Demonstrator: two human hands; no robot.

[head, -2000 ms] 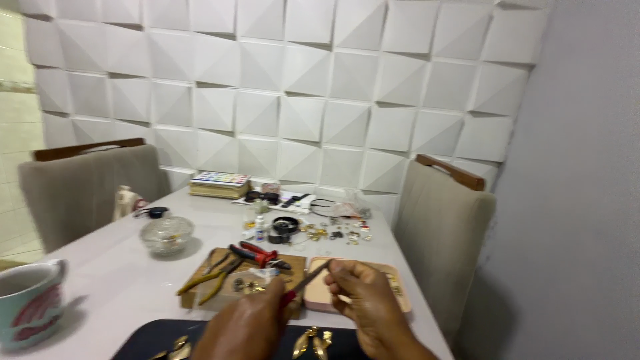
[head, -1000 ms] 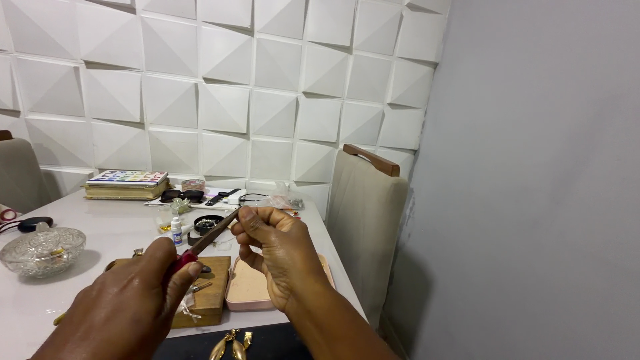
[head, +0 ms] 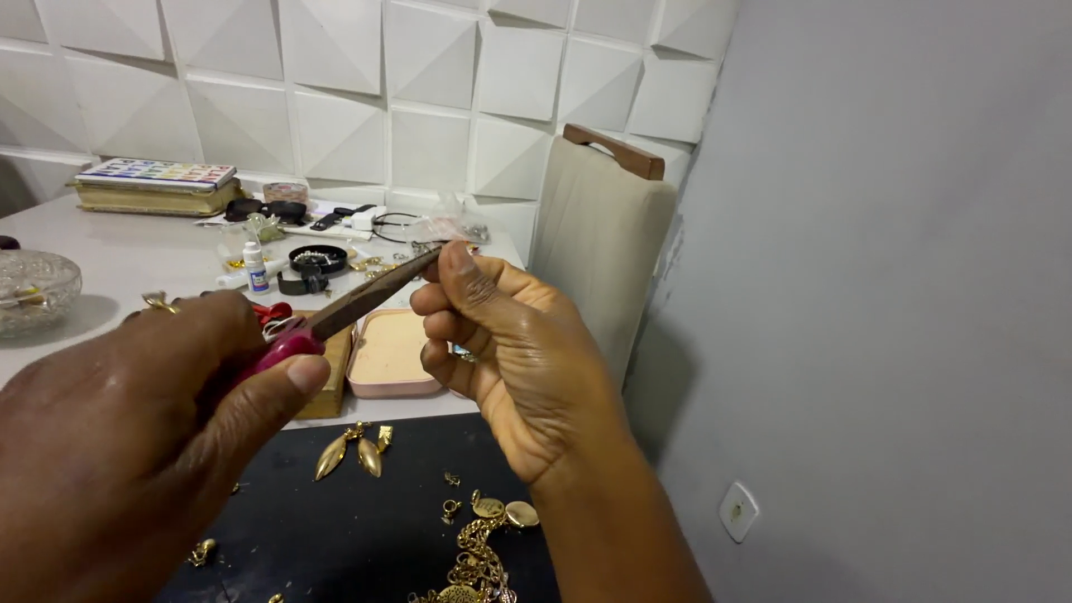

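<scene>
My left hand (head: 159,419) is closed around the magenta handle of a tool with long dark metal blades or jaws (head: 368,295), which look like scissors or long-nosed pliers. At its tip, the thumb and forefinger of my right hand (head: 511,343) are pinched together; whatever lies between them is too small to tell. Under the hands, a black mat (head: 352,519) bears gold leaf-shaped pendants (head: 369,456), small gold findings (head: 452,507) and a gold chain bracelet with round charms (head: 479,553).
Beyond the mat are a pink-rimmed tray (head: 394,389), a wooden block (head: 333,377), a small glue bottle (head: 255,270) and a black round dish (head: 318,258). A glass bowl (head: 38,293) stands left, stacked books (head: 159,197) farther back. An upholstered chair (head: 595,243) is at the right.
The view has swung right and moved closer to the hands. The tool stays in my left hand, and my right fingers remain pinched at its tip.
</scene>
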